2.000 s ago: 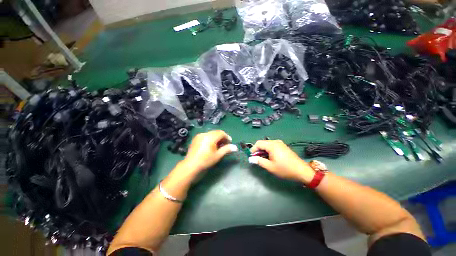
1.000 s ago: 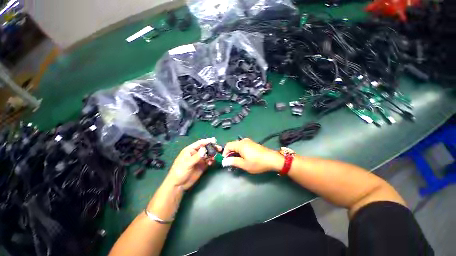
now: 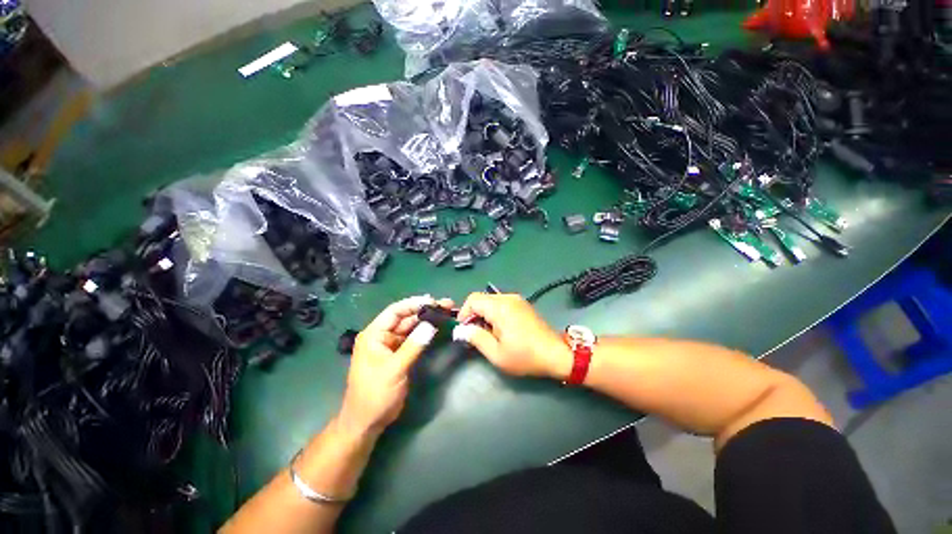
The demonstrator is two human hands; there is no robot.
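My left hand (image 3: 384, 360) grips a small black housing (image 3: 434, 314) between thumb and fingers, above the table in front of me. White coverings show on the fingertips. My right hand (image 3: 508, 334) is close beside it, fingers closed around the cable end at the housing's right side. The black cable (image 3: 616, 277) runs from behind my right hand to a folded bundle lying on the table. No green board shows at my hands; my fingers hide the joint between housing and cable.
Clear bags (image 3: 365, 146) stand behind loose shell pieces (image 3: 461, 256). A large pile of black units (image 3: 115, 365) lies at left. Cables with green board ends (image 3: 746, 245) lie at right. A red bag (image 3: 802, 19) is at the back. A blue stool (image 3: 898, 334) stands beyond the table edge.
The view has turned right. My left hand has brought a black housing to my right hand. The green board seen between my hands one second ago is now out of sight.
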